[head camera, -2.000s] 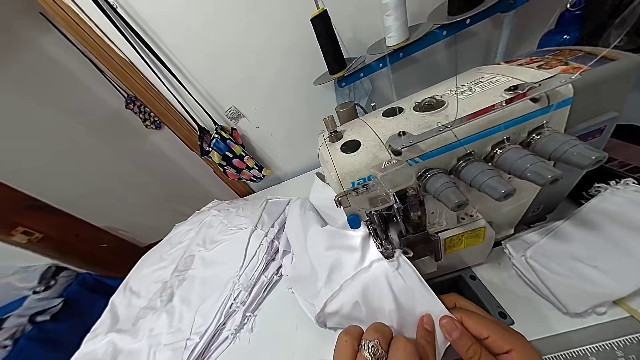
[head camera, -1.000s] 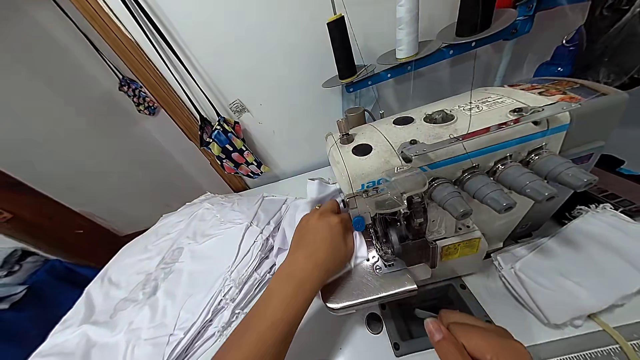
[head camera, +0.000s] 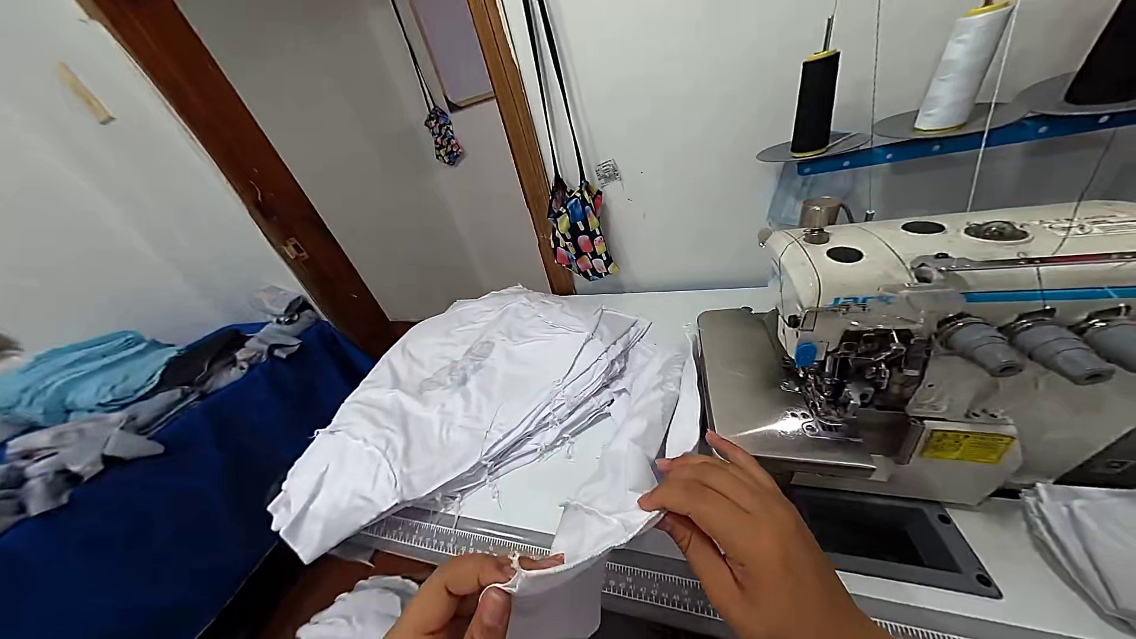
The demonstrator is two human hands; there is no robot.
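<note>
My left hand (head camera: 470, 595) pinches the corner of a white fabric piece (head camera: 612, 497) at the table's front edge. Further right along the same edge, my right hand (head camera: 728, 524) grips the cloth between thumb and fingers. The piece runs back from both hands, between a pile of white fabric pieces (head camera: 479, 382) and the metal plate of a Jack overlock sewing machine (head camera: 958, 328). No cloth lies under the machine's presser foot area (head camera: 830, 417). Loose threads hang from the pile's edge.
Folded white pieces (head camera: 1087, 541) lie right of the machine. A measuring tape (head camera: 657, 586) runs along the table front. Thread cones (head camera: 815, 102) stand behind. At left, clothes (head camera: 89, 373) lie on a blue cover (head camera: 186, 497); white cloth (head camera: 359, 608) sits below the table.
My left hand has come from beside the needle area to the table's front edge. The fabric has moved left, away from the machine. The view has swung left.
</note>
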